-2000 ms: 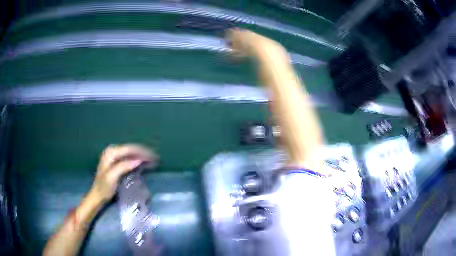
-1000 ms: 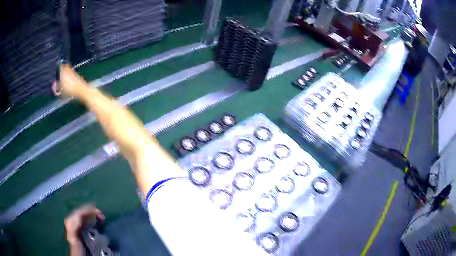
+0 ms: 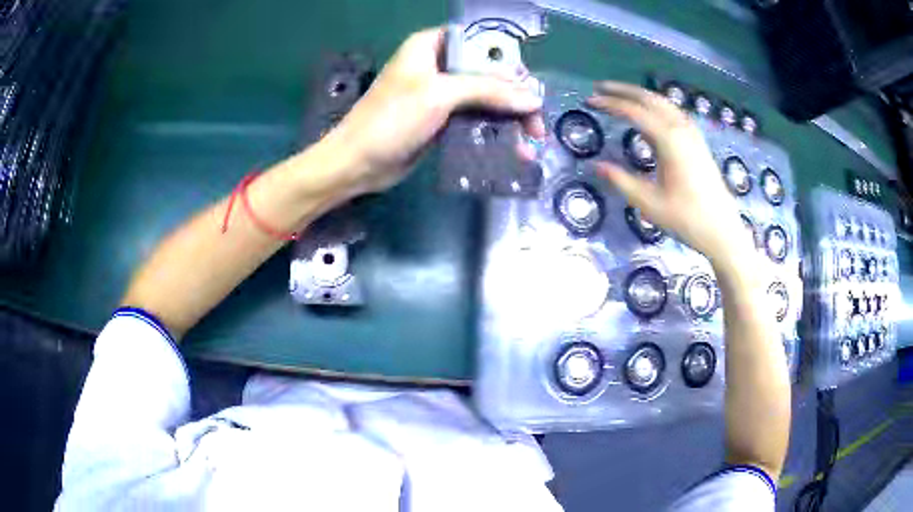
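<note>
My left hand (image 3: 400, 105) holds a dark four-position fixture (image 3: 489, 160) upright over the left edge of the clear blister tray. Its top seat is pale with a centre hole; my fingers cover its middle. My right hand (image 3: 671, 175) is over the tray, fingers spread, with nothing seen in it; it hides some pockets. The blister tray (image 3: 521, 400) holds black-ringed round components (image 3: 580, 368) with shiny centres; some pockets at its left look empty under glare. Another fixture (image 3: 327, 272) lies on the green surface below my left forearm, which hides its middle.
A filled fixture (image 3: 703, 105) lies beyond the tray, near a pale metal rail (image 3: 631, 35). A second blister tray (image 3: 829, 345) with parts is at the right. Stacked dark-edged layers (image 3: 50, 110) stand at the far left. A dark object (image 3: 826, 60) is at the upper right.
The view has turned back over the bench and tray. My right hand has come back from the far rails to above the tray. My left hand now shows clearly with a raised fixture.
</note>
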